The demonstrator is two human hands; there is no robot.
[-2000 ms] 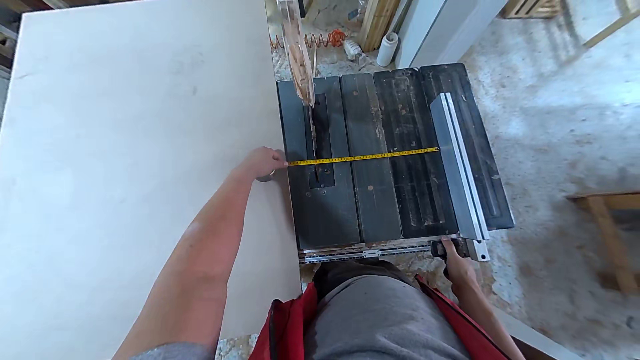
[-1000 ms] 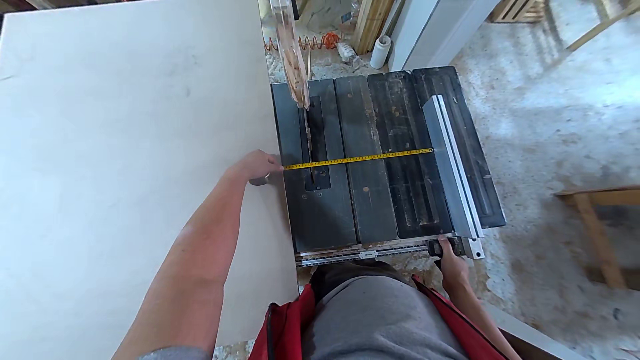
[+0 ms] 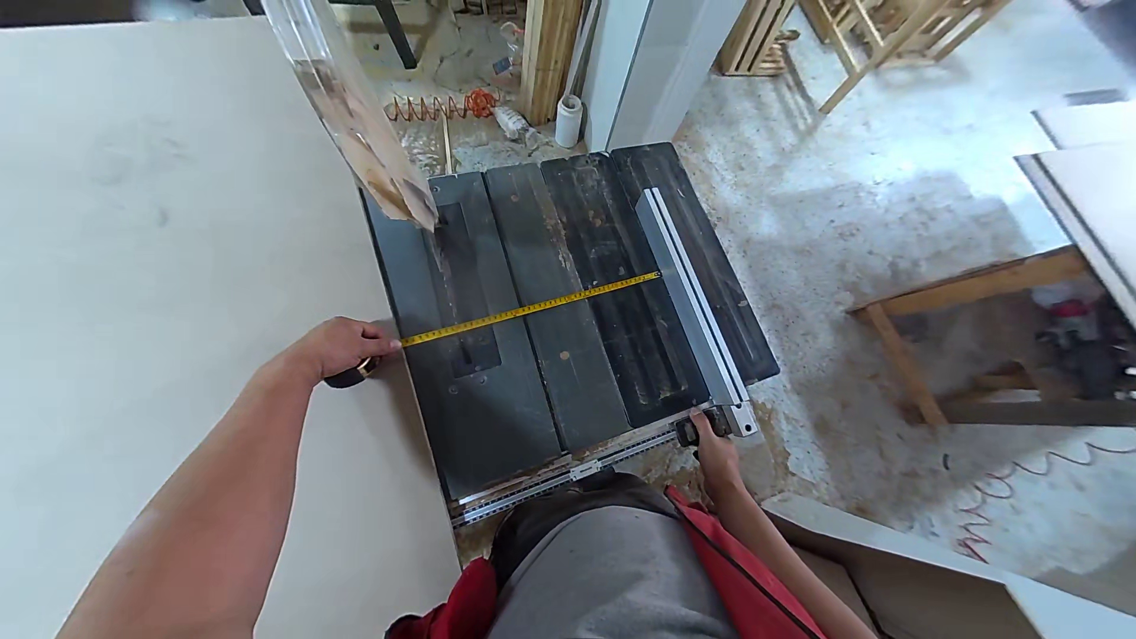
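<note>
My left hand (image 3: pixel 351 348) grips a tape measure (image 3: pixel 351 374) at the edge of a large pale board (image 3: pixel 204 222). Its yellow blade (image 3: pixel 532 308) stretches across the dark table of a table saw (image 3: pixel 524 399) and ends at the aluminium rip fence (image 3: pixel 694 297). My right hand (image 3: pixel 713 444) is closed around the black handle (image 3: pixel 688 432) at the fence's near end, beside the front rail (image 3: pixel 577 469). A clear, dusty plastic guard (image 3: pixel 355 124) hangs over the blade slot; the saw blade itself is hard to make out.
Beyond the saw lie a coiled orange air hose (image 3: pixel 444 108) and a white roll (image 3: pixel 569 122), beside a white upright panel (image 3: pixel 661 71). On the right stands a wooden trestle (image 3: pixel 905 364) with boards over it. A white-edged panel (image 3: pixel 941 550) is at the lower right.
Both hands stay at their places, and the tape blade still spans from the board's edge to the fence. The view has shifted somewhat, showing more of the right side.
</note>
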